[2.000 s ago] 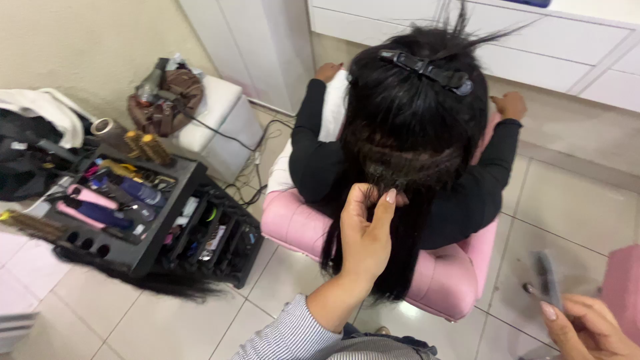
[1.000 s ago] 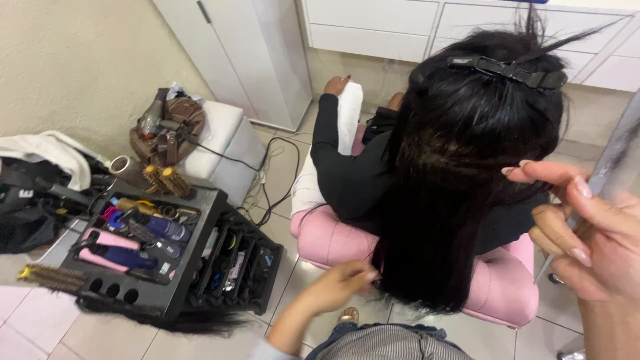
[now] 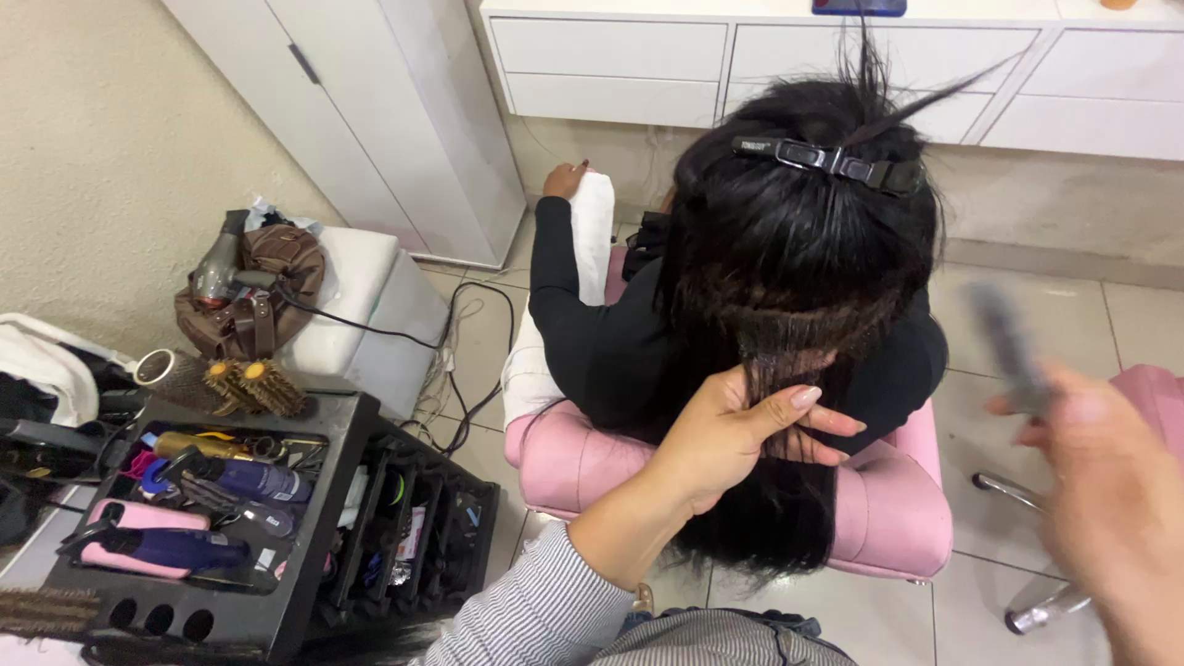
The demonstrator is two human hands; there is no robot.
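Note:
A seated person's long black hair (image 3: 795, 240) fills the middle of the head view, its upper part gathered under a black hair clip (image 3: 832, 166). My left hand (image 3: 740, 430) is at the back of the head, a strand of the loose lower hair between its thumb and fingers. Out to the right, my right hand (image 3: 1101, 444) is blurred and closed around a dark grey comb (image 3: 1004, 338), which points upward, apart from the hair. Across the back of the head, just above my left hand, runs a horizontal parting.
At left stands a black salon trolley (image 3: 351, 416) with brushes and clips. A hair dryer (image 3: 222, 264) and brown bag (image 3: 277, 324) rest on a white stool (image 3: 347, 301), its cord trailing over the floor. The person sits on a pink chair (image 3: 578, 462); white drawers (image 3: 606, 55) are ahead.
My left hand has moved from the lower hair up to the strands at the back of the head. My right hand has moved away from the hair to the right.

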